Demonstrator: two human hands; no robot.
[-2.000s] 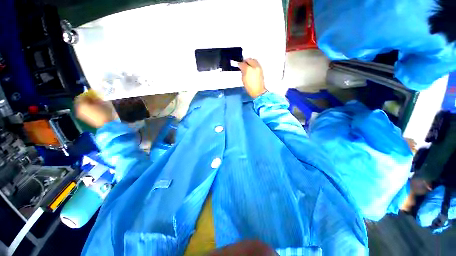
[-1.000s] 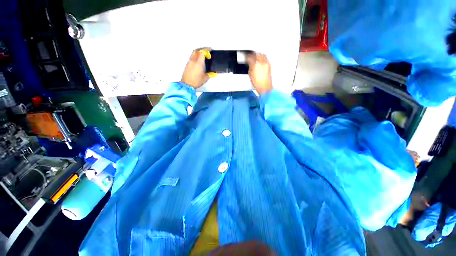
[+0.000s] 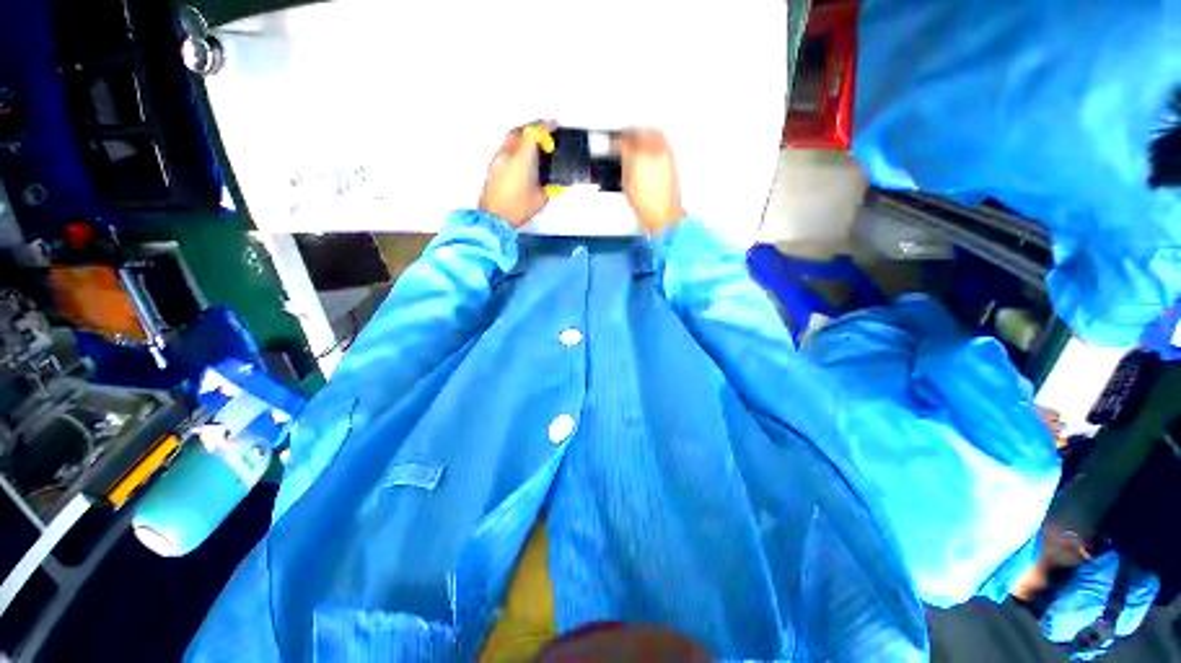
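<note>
A black smartphone or screen assembly point(image 3: 570, 158) lies level over the white board point(image 3: 389, 78), near its front edge. My left hand point(image 3: 516, 179), with yellow finger cots on thumb and finger, grips the slab's left end. My right hand point(image 3: 650, 179) is blurred at the slab's right part, with a whitish wiping cloth point(image 3: 600, 144) at its fingertips against the dark surface. The fingers hide the slab's right end. Whether the slab touches the board cannot be told.
Small labels point(image 3: 339, 181) are at the board's left end. A metal-topped dispenser bottle point(image 3: 201, 49) is at the far left corner. Black trays point(image 3: 123, 117) stand left, a red container point(image 3: 824, 78) right. A teal-white bottle point(image 3: 194, 499) is lower left. People in blue smocks point(image 3: 939, 440) are at right.
My left hand has come from the board's left front corner onto the slab's left end. My right hand with the cloth has shifted a little left over the slab since one second ago.
</note>
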